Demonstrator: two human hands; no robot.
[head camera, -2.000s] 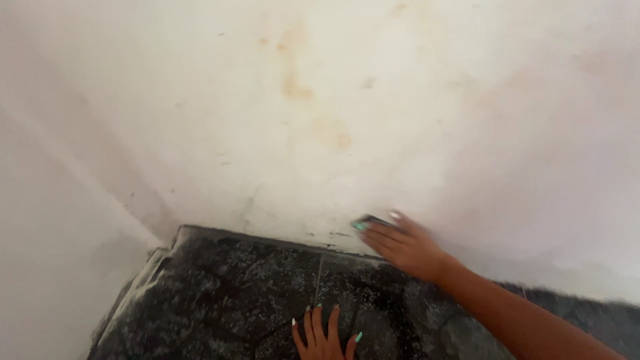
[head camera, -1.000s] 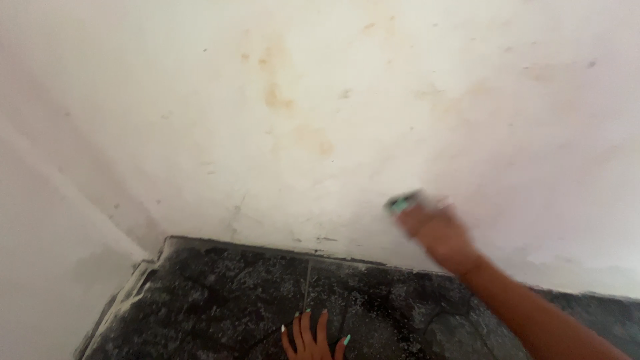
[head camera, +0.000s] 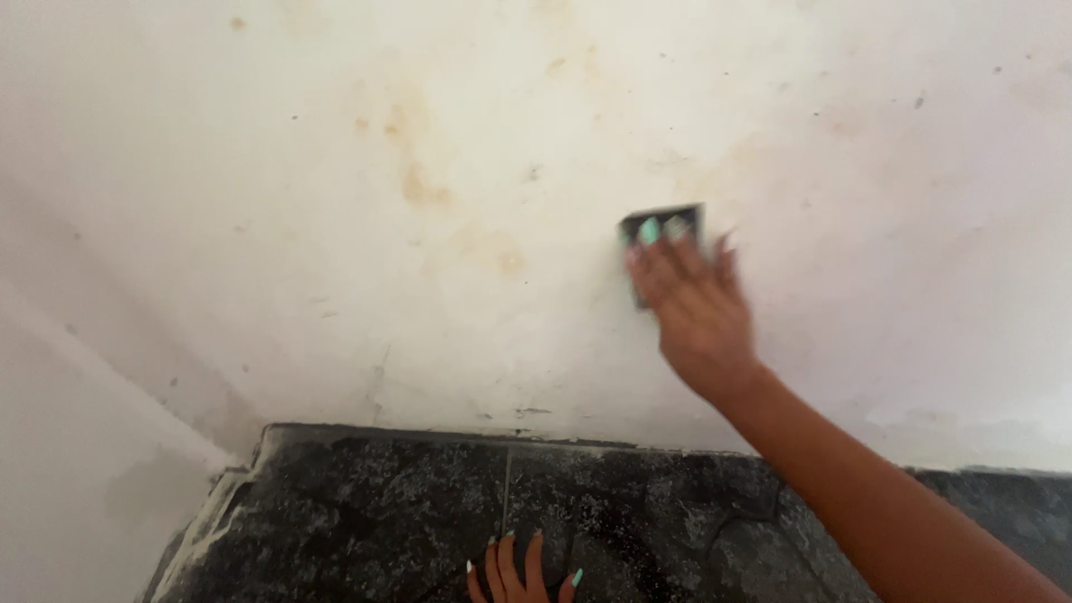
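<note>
My right hand (head camera: 699, 310) presses a dark, flat rectangular piece, perhaps a sanding sheet or pad (head camera: 662, 218), against the pale wall (head camera: 469, 318), right of the orange-brown stains; motion blurs the hand. Its fingers lie over the piece, whose top edge shows past the fingertips. Low in the view, my left hand (head camera: 521, 578) rests on the dark tiled surface (head camera: 377, 502) with its fingers apart and nothing in them. Only its fingers show; the palm is cut off by the lower edge of the view.
A wall corner (head camera: 126, 368) runs down at the left and meets the tiles. Their ragged, whitish edge (head camera: 201, 536) lies below it. Pale dust covers parts of the tiles. Small dark marks and chips (head camera: 532, 411) dot the wall just above the tile line.
My right hand has moved up the wall with the dark piece, from near the tile line two seconds ago. My left hand has stayed on the tiles.
</note>
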